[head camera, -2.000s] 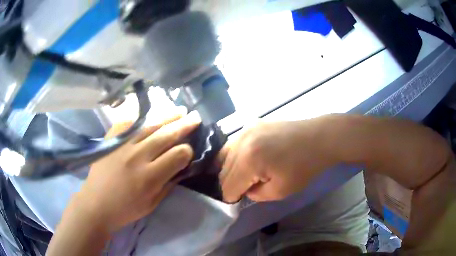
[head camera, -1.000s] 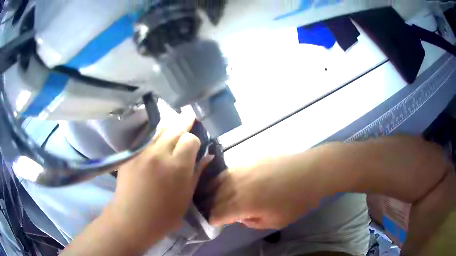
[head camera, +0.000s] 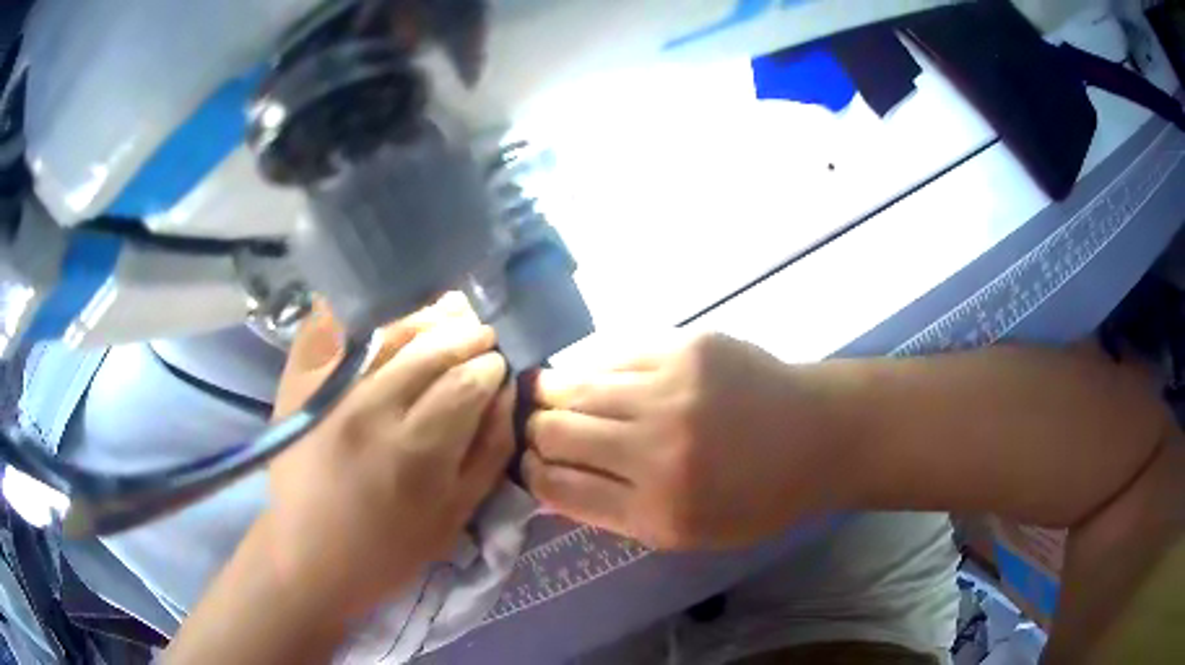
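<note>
The light grey garment piece (head camera: 484, 538) lies under and between my hands, with a narrow dark trim (head camera: 524, 416) along it. My left hand (head camera: 390, 448) is bent over the cloth at the needle area and presses or grips it. My right hand (head camera: 650, 448) pinches the dark trim just to the right, its fingertips close to my left hand's. The grey cylindrical attachment (head camera: 546, 309) is just above my fingertips. The needle and presser foot are hidden behind it and my hands.
The white sewing machine head (head camera: 143, 78) with blue stripe fills the upper left, with a curved metal guard (head camera: 208, 483) before my left hand. Blue (head camera: 803, 81) and dark scraps and a black flat rectangle (head camera: 1027, 104) lie at the upper right. A ruler strip (head camera: 1027, 292) edges the table.
My right hand has moved up from lower on the cloth, and its fingers now close on the trim beside my left hand. Less dark cloth shows between my hands.
</note>
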